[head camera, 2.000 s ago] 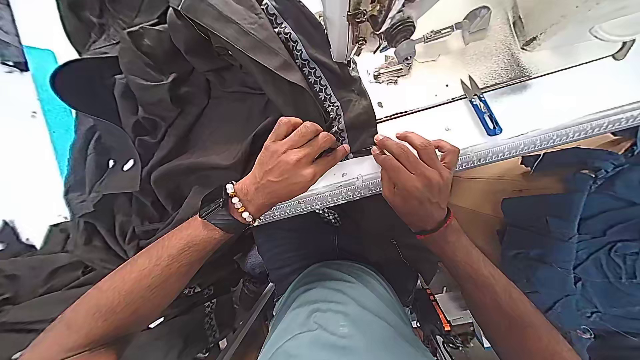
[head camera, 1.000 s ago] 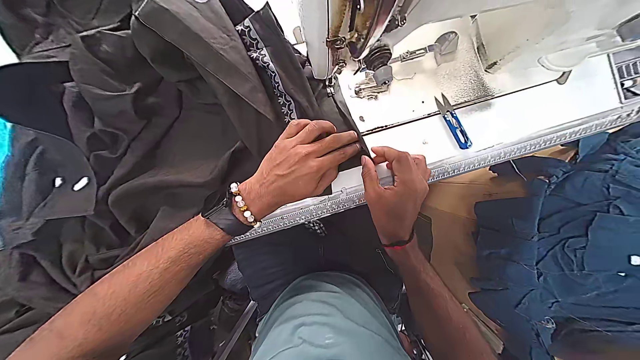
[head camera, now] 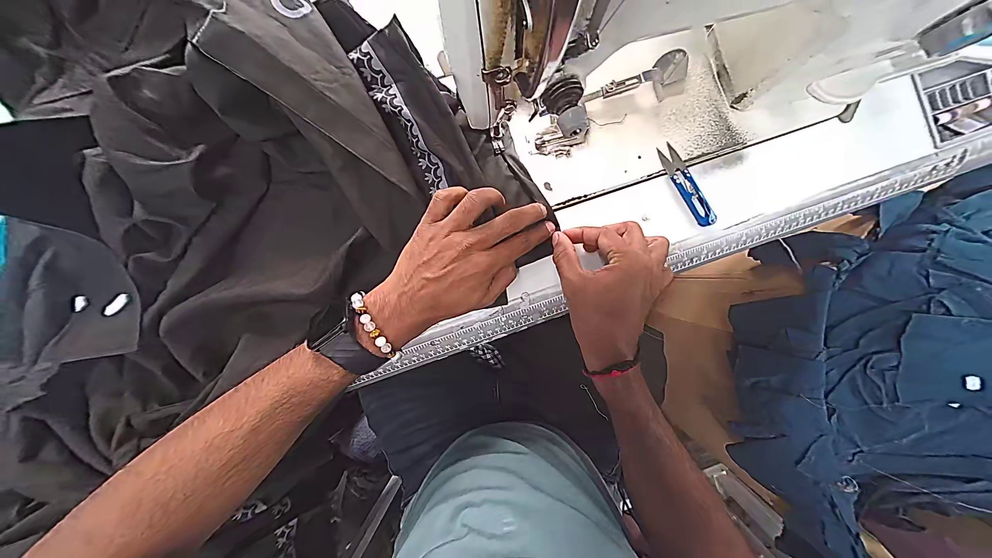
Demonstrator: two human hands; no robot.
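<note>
Black fabric (head camera: 263,201) with a white patterned trim band (head camera: 407,116) lies at the left of the sewing machine's presser foot area (head camera: 500,136), one edge running beneath the needle end. My left hand (head camera: 465,252) lies on this fabric, its fingertips pressing near the edge. The thumb and index finger of my right hand (head camera: 612,275) meet at the fabric's corner, beside my left fingertips; whether they pinch cloth or a thread is too small to tell. Blue-handled thread snips (head camera: 690,190) lie on the white machine bed, blades pointing up and away.
A measuring tape strip (head camera: 480,337) runs along the table's front edge. Dark blue fabric (head camera: 876,325) is heaped at the right over a brown surface (head camera: 697,333). A compartment tray (head camera: 957,101) sits at the upper right. The machine head (head camera: 469,62) stands above the fabric.
The trimmed fabric's edge now lies beneath the machine's needle end. My left hand has moved over the fabric's corner, and the right fingers have come close beside it. The view has shifted.
</note>
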